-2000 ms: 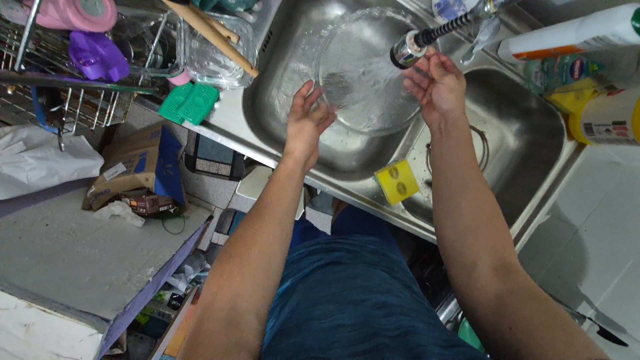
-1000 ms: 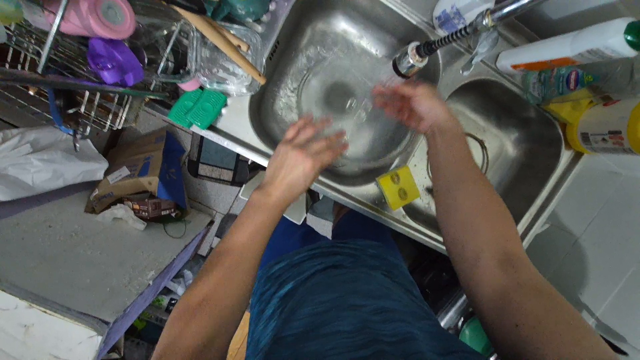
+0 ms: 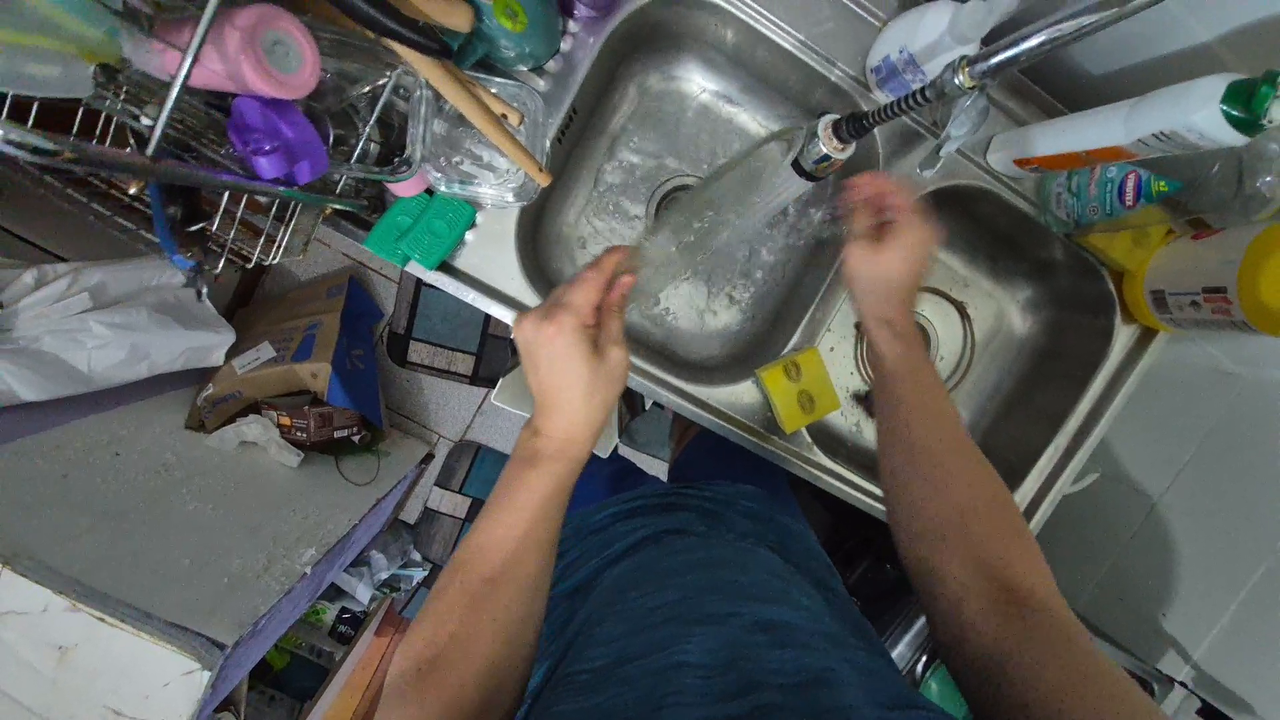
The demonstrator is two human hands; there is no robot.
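A clear round dish or lid (image 3: 725,205) stands tilted, nearly edge-on, over the left basin of the steel sink (image 3: 680,95). My left hand (image 3: 585,335) pinches its near-left rim between thumb and fingers. The black and chrome faucet head (image 3: 825,148) is at its far right end, with water running down over it. My right hand (image 3: 888,245), blurred by motion, is just below the faucet head, above the divider between the basins; whether it touches the clear piece cannot be told. A yellow sponge (image 3: 797,390) lies on the sink's near rim between my forearms.
A wire dish rack (image 3: 270,235) with a pink bottle (image 3: 245,52) and purple item is at left, beside a glass container (image 3: 480,140) with wooden utensils. Green scrubbers (image 3: 420,230) lie on the sink edge. Cleaning bottles (image 3: 1120,125) line the right side. A cardboard box (image 3: 275,345) sits lower left.
The clear round piece, seen broad and round two seconds ago, is now tilted nearly edge-on. My right hand has moved right, to below the faucet head.
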